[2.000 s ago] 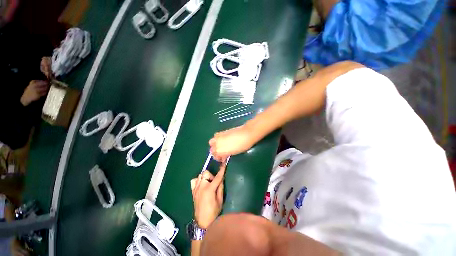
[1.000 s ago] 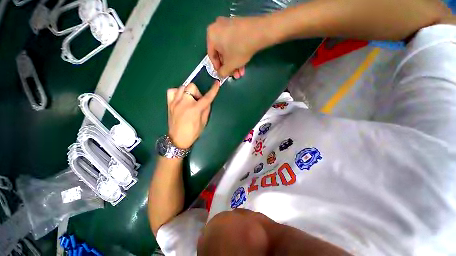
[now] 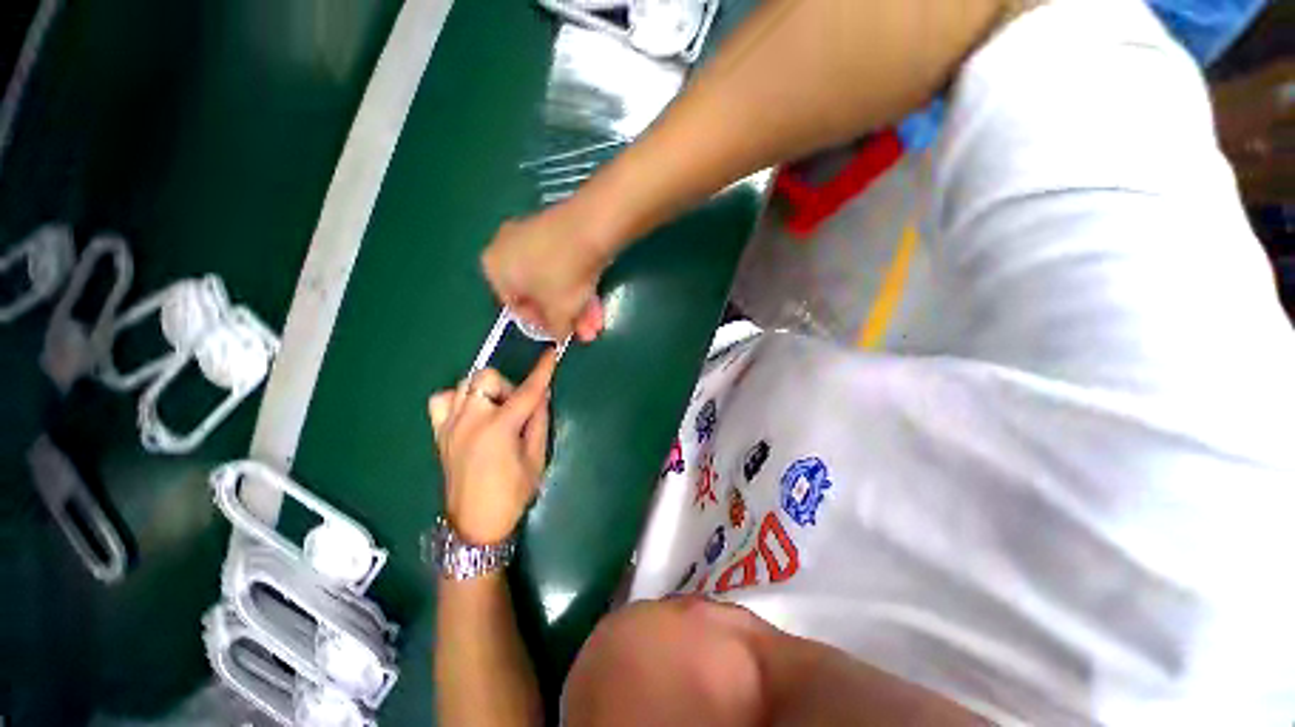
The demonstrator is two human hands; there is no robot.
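Observation:
A white plastic oval frame (image 3: 493, 345) is held between my two hands over the green surface (image 3: 426, 213). My left hand (image 3: 492, 455), with a watch on the wrist, grips its lower end, with one finger along its side. My right hand (image 3: 547, 267) is closed over its upper end and hides most of the round disc section. Whether my right fingers also hold a thin piece cannot be seen. Thin silvery strips (image 3: 565, 168) lie loose above my right hand, next to a shiny rectangular patch of them (image 3: 604, 78).
Stacked white frames (image 3: 306, 611) lie left of my left forearm. More frames (image 3: 213, 341) lie beyond the long white strip (image 3: 334, 227). Other frames (image 3: 660, 26) are cut off at the top edge. A red item (image 3: 838, 185) is beside the bench, above a grey floor with a yellow line.
The camera view has shifted, so the bench items sit elsewhere in the picture. Both hands remain on the frame, in nearly the same grip.

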